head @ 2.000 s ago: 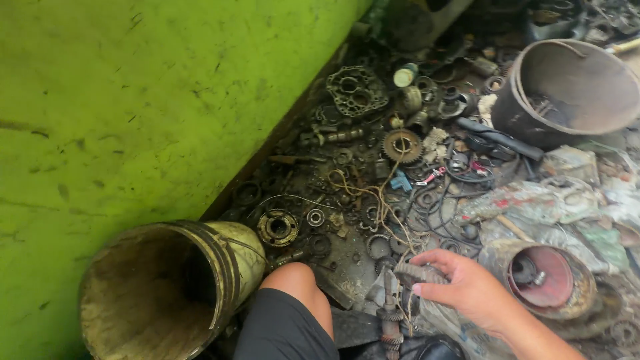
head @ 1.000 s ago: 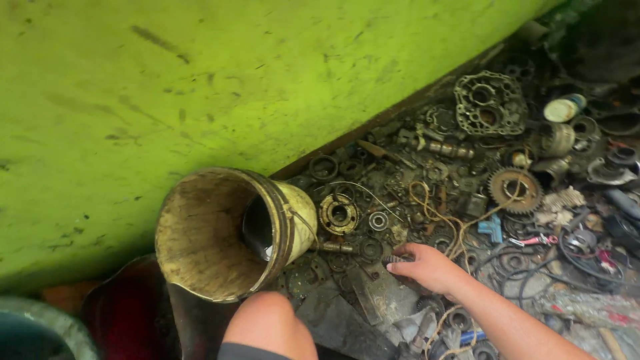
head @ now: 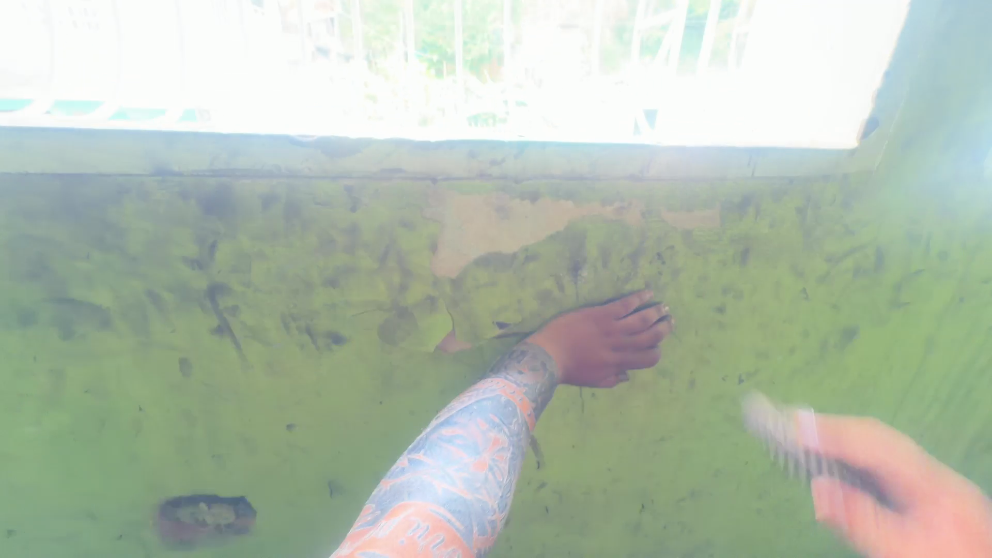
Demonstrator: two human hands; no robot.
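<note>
My left hand rests against the green painted wall, fingers bent, with nothing seen in it. The forearm below it is covered in blue and orange patterns. At the lower right, my right hand is blurred by motion and grips a toothed metal part, which looks like a gear, between thumb and fingers. Part of that piece is hidden by the fingers.
Above the hands runs a window sill below a bright, barred window. Paint has peeled off a patch of the wall. A dark recess lies low on the left.
The view has swung up from the floor of metal parts and buckets to the wall and window. My left hand has come into view on the wall. My right hand has left the floor parts.
</note>
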